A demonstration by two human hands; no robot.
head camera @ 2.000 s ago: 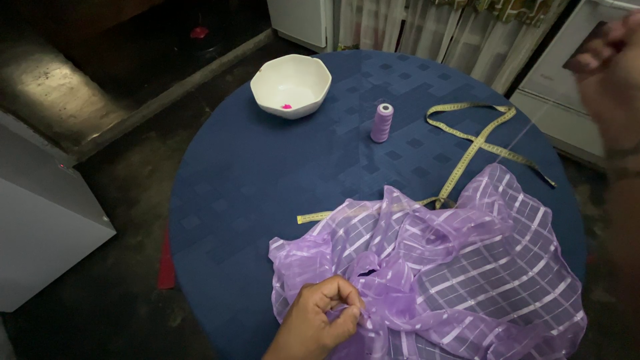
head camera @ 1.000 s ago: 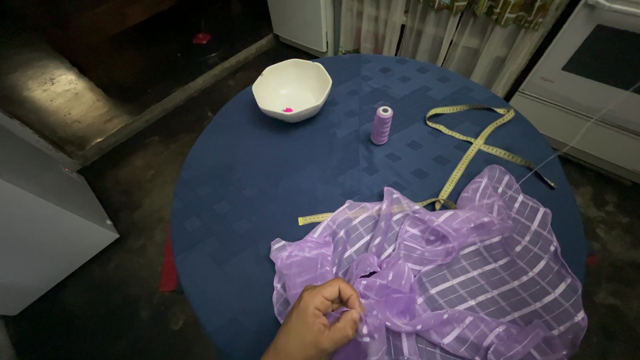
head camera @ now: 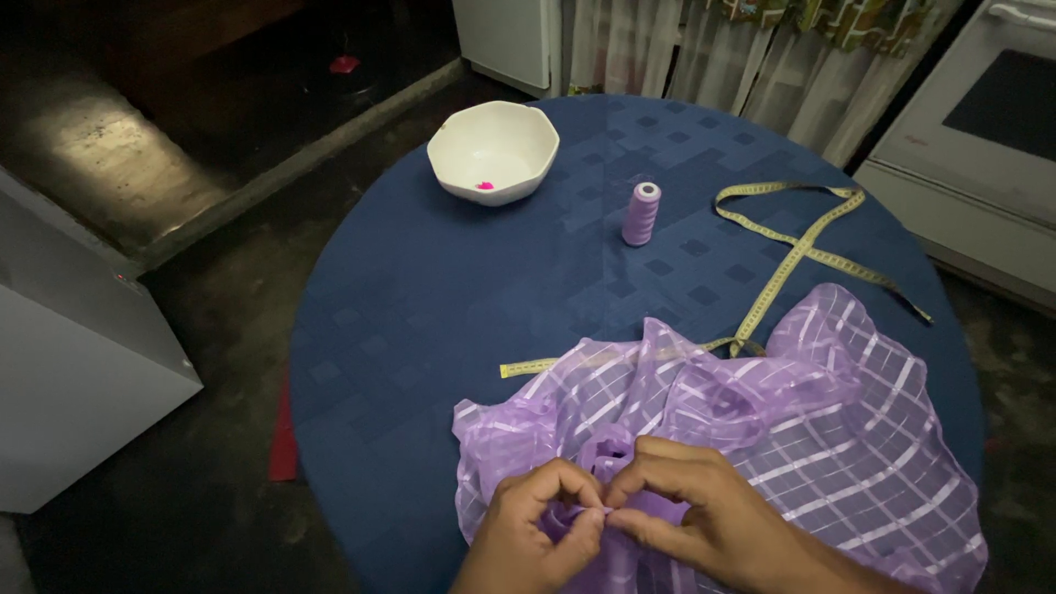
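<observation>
Sheer purple fabric with a pale woven check (head camera: pixel 858 445) lies bunched over the near part of the round table. My left hand (head camera: pixel 536 520) pinches a fold of it between thumb and forefinger. My right hand (head camera: pixel 701 503) meets the left at the same fold, its thumb and forefinger pinched together; whether a needle is between them cannot be made out. A yellow measuring tape (head camera: pixel 775 280) loops across the cloth beyond and runs partly under the sheer fabric. Behind it to the left stands a spool of purple thread (head camera: pixel 641 216).
A white angular bowl (head camera: pixel 495 153) with a small bright pink item (head camera: pixel 485 186) inside stands at the table's far side. The table bears a blue tablecloth (head camera: pixel 396 330). Beyond are a white oven (head camera: pixel 957 157) at right and sheer curtains (head camera: pixel 627 49).
My right hand was raised at the upper right two seconds ago and out of view one second ago, with a thread stretching there. Now it is down at the fabric beside my left hand.
</observation>
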